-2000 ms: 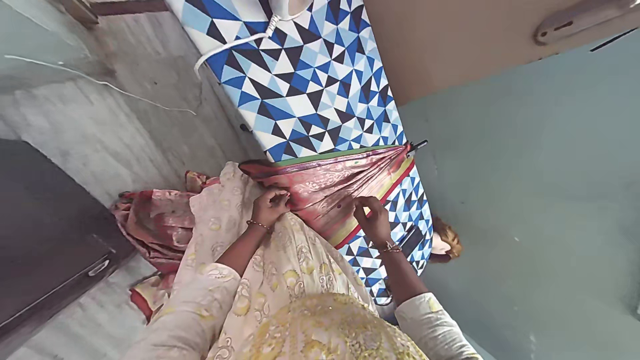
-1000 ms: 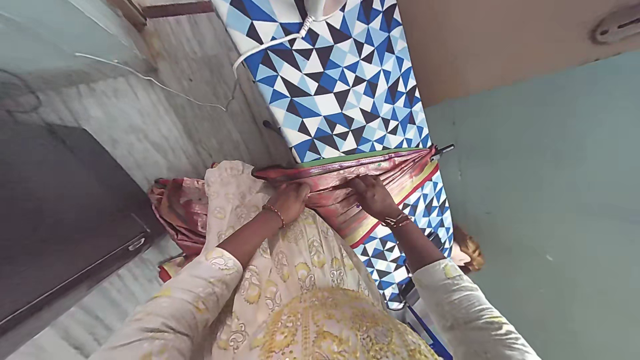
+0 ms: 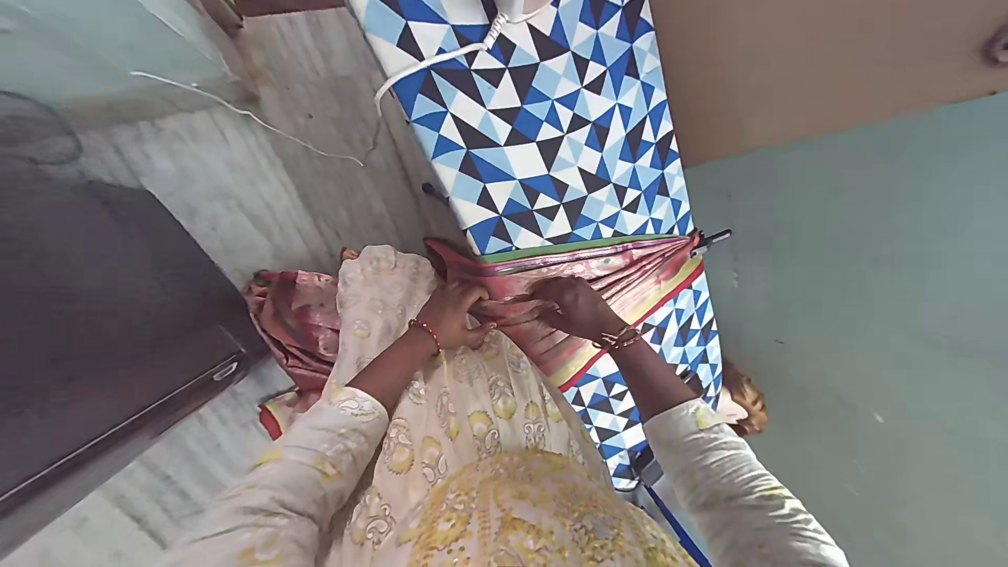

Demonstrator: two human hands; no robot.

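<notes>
A pinkish-red cloth (image 3: 551,346) with green, red and yellow borders lies across an ironing board (image 3: 543,134) covered in blue, white and black triangles. Its pleats gather at the board's right edge under a dark clip (image 3: 713,242). My left hand (image 3: 457,315) pinches a fold of the cloth near the board's left side. Just right of it, my right hand (image 3: 579,307) grips the same folds, fingers partly hidden. More of the cloth (image 3: 299,331) hangs at the left, beyond my cream skirt.
A dark cabinet (image 3: 102,339) stands on the left over a marble floor (image 3: 307,102). A white cord (image 3: 433,61) runs off the board's top left from a partly seen white appliance. A pale green wall (image 3: 866,315) borders the right, with a brown-haired object (image 3: 744,402) beside the board.
My hands, apart two seconds ago, have come closer together on the cloth. The cloth between them is now bunched into folds. The view has shifted somewhat.
</notes>
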